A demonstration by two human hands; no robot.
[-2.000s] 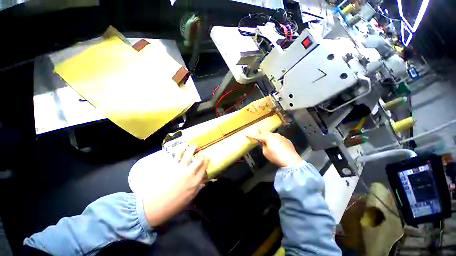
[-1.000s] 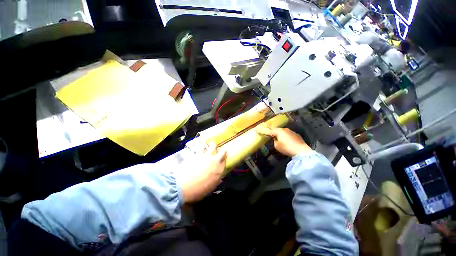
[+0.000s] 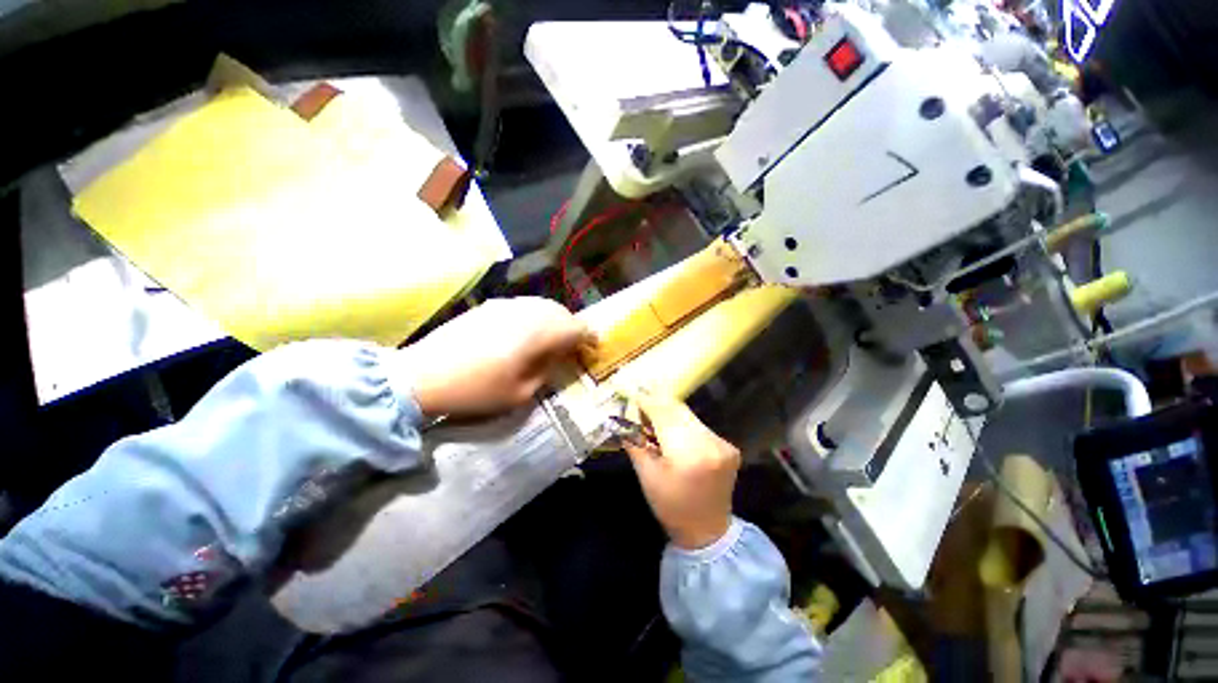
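Observation:
An orange-yellow template [image 3: 668, 310] with a slot lies along the machine's narrow arm [image 3: 428, 520]. A yellow panel [image 3: 732, 344] lies under and beside it, curving over the arm's right side. Their far ends are beneath the sewing head [image 3: 875, 174]. My left hand [image 3: 501, 358] is at the template's near left corner with fingers curled; its grip is hidden. My right hand [image 3: 688, 464] has thumb and fingers closed on a small shiny metal part [image 3: 617, 416] by the near end of the panel.
A stack of yellow panels [image 3: 281, 220] with brown patches [image 3: 444, 184] lies on a white board [image 3: 80, 320] at the left. A lit control panel [image 3: 1159, 500] stands at the right. A rolled yellow-beige piece [image 3: 1018, 527] is at the lower right. A thin red hose loops beneath the head.
My left hand has moved from over the panel to the template's left corner. My right hand has moved back towards me to the near end. More of the bare arm shows; the view has shifted.

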